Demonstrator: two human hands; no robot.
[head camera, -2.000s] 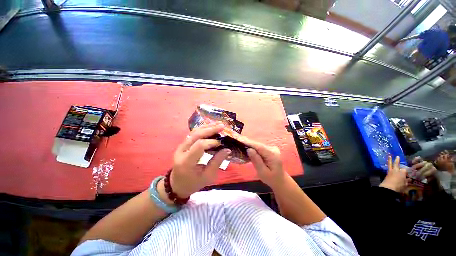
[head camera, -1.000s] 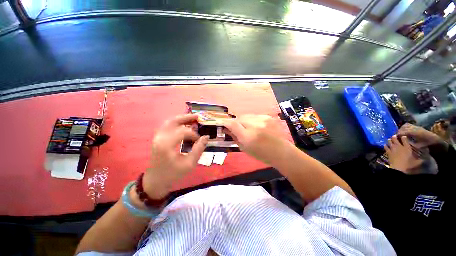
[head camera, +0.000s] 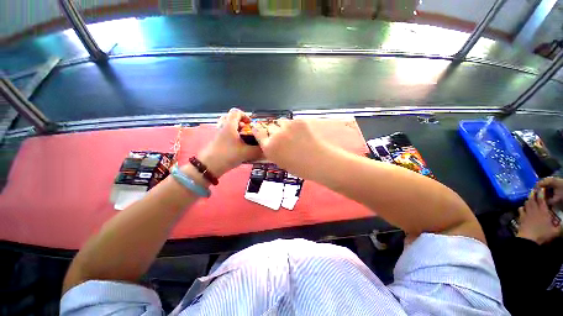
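Observation:
My left hand (head camera: 233, 141) and my right hand (head camera: 287, 143) meet over the red mat and hold a black and orange carton (head camera: 248, 137) between them. The fingers hide most of the carton. Below the hands, black printed cartons with white flaps (head camera: 271, 192) lie on the mat. A black carton with a white flap (head camera: 139, 174) lies on the mat to the left.
The red mat (head camera: 68, 166) covers the bench edge. Right of it are black cartons with a bright picture (head camera: 401, 152) and a blue tray (head camera: 501, 162) of small shiny pieces. A neighbour's hands (head camera: 538, 217) hold something at far right. Metal rails and the dark conveyor (head camera: 247, 83) lie beyond.
Both hands have moved up and away from me with the carton, close together now. The cartons with white flaps below them show more. The view has shifted.

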